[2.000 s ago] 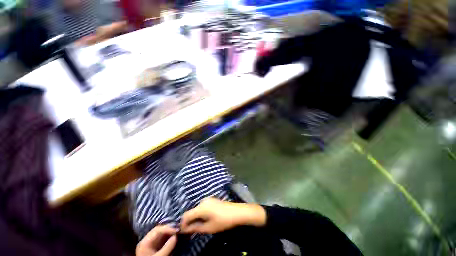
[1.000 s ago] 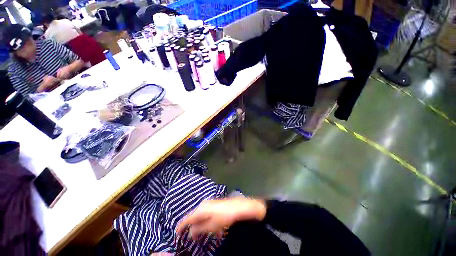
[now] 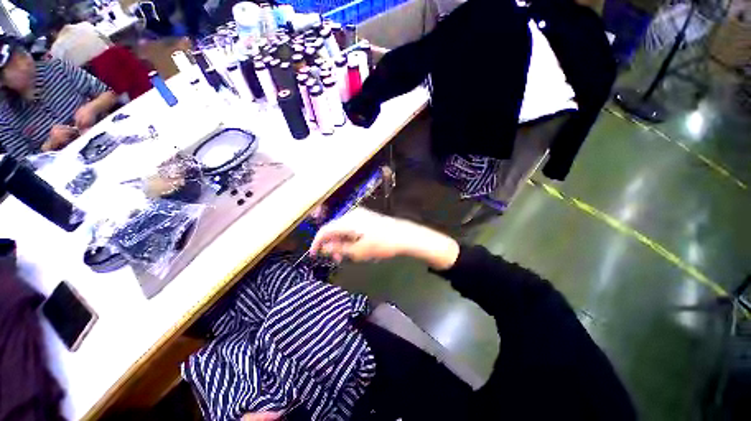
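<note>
The navy-and-white striped garment (image 3: 309, 333) lies bunched on the lap, below the table edge. My right hand (image 3: 350, 238) is raised above the garment beside the table edge, fingertips pinched together. A thin light line, which looks like thread or a needle, slants down from the fingertips toward the cloth. My left hand (image 3: 262, 416) is cut off by the bottom edge of the picture; only a bit of its fingers shows on the striped cloth, with a thin sliver beside it. What its fingertips hold is hidden.
The white table (image 3: 206, 255) carries a brown board (image 3: 268, 182), plastic bags (image 3: 152, 234), an oval tray (image 3: 224, 150), thread spools (image 3: 309, 86) and a smartphone (image 3: 69, 315). Plum garments (image 3: 29, 353) hang at left. A black garment (image 3: 486, 82) hangs beyond the table. A person (image 3: 45, 99) sits across.
My right hand has risen from the striped cloth to the level of the table edge, drawing the thin line out. My left hand remains low at the bottom edge.
</note>
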